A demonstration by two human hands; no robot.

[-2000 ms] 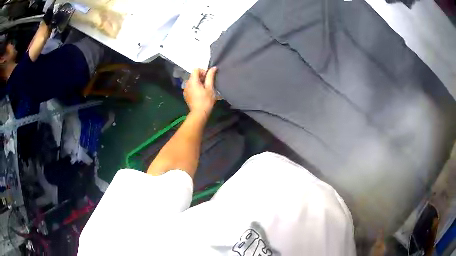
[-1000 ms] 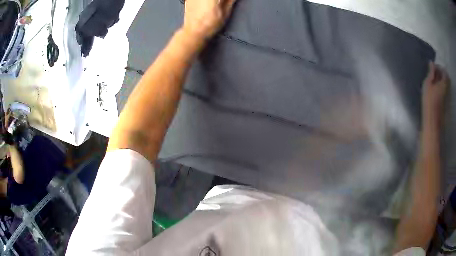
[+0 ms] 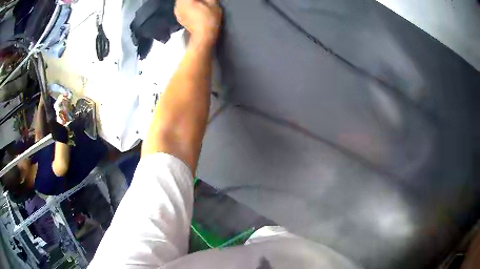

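Observation:
A large dark grey garment panel (image 3: 316, 105) covers most of the table in front of me and runs out of the picture at the top and right. Long seam lines cross it slantwise. Its lower right part is blurred. My left hand (image 3: 199, 18) is at the top edge of the picture, at the panel's left side, with curled fingers closed on the cloth there. The fingertips are partly cut off. A dark shadow or fold runs down the cloth beside my wrist. My right hand is not in view.
Crumpled dark cloth (image 3: 152, 23) lies on the white table cover (image 3: 118, 79) beyond my left arm. Black-handled scissors (image 3: 102, 42) lie farther left. A person (image 3: 68, 163) in dark clothing is at the left. A green basket rim (image 3: 231, 240) shows below the panel.
The view has shifted; the panel looks closer and its seams slant more steeply. My left hand stays at the upper part of the cloth. My right hand has gone out of view.

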